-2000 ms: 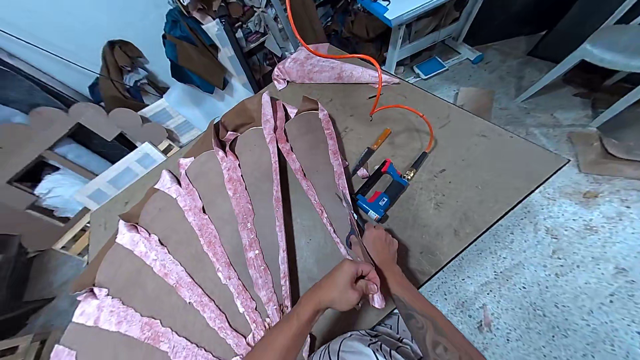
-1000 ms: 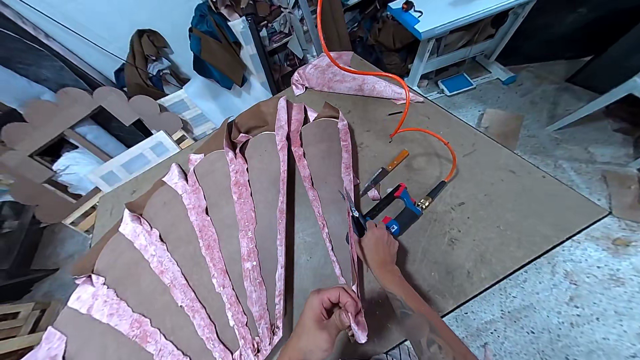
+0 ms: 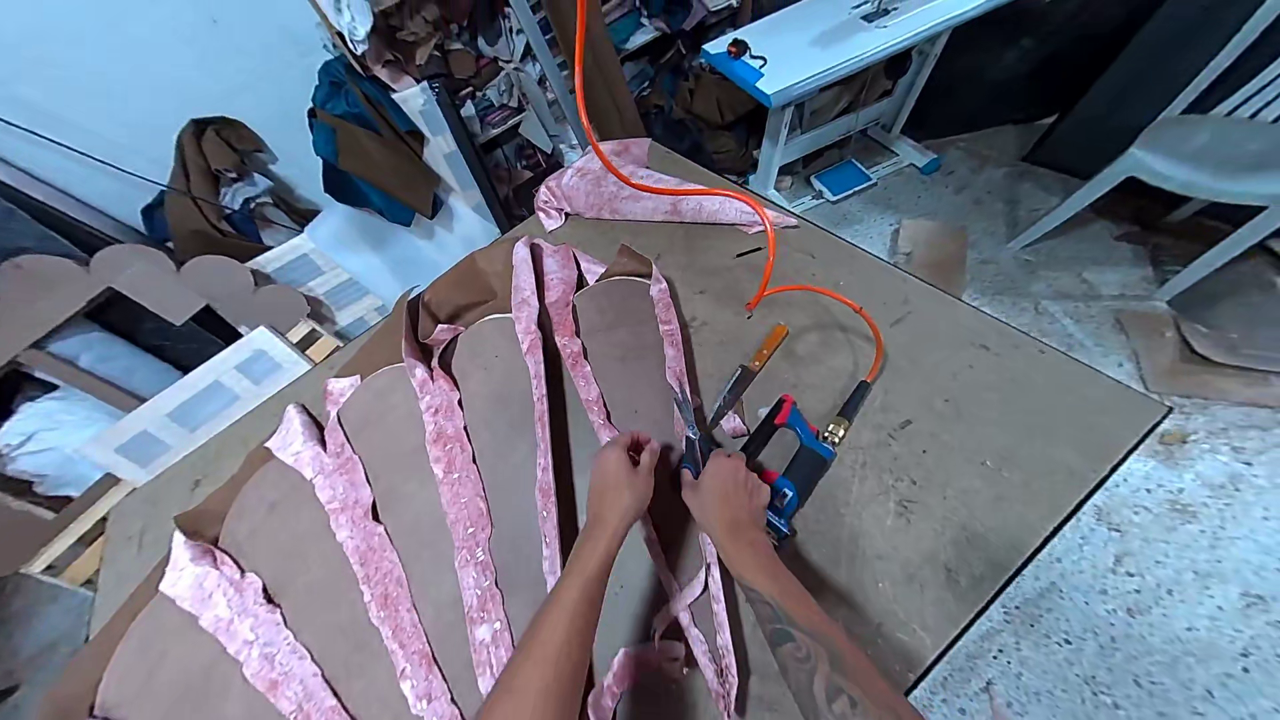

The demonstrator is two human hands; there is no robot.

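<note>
My right hand [image 3: 728,492] is closed around the handles of a pair of scissors [image 3: 692,430], whose blades point up the board and lie partly apart over a pink fabric strip [image 3: 668,325]. My left hand [image 3: 622,478], fingers curled, is just left of it above the rightmost brown panel [image 3: 625,350]; whether it pinches fabric cannot be told. Pink mottled strips [image 3: 460,500] run between the fan-shaped brown panels. A narrow cut strip [image 3: 685,600] curls below my hands. Right of the scissors lie a knife with an orange handle [image 3: 768,348] and a blue and red pneumatic stapler [image 3: 795,470].
An orange air hose [image 3: 690,190] crosses the table [image 3: 980,440] to the stapler. A pink fabric piece [image 3: 640,190] lies at the far corner. Beyond stand a white sewing table [image 3: 800,50] and a white plastic chair [image 3: 1200,150]. Scalloped boards [image 3: 150,280] lean at the left.
My left hand has moved up the panel, away from the lower end of the strip it held. A loose pink strip now lies curled below. My right hand still holds the scissors.
</note>
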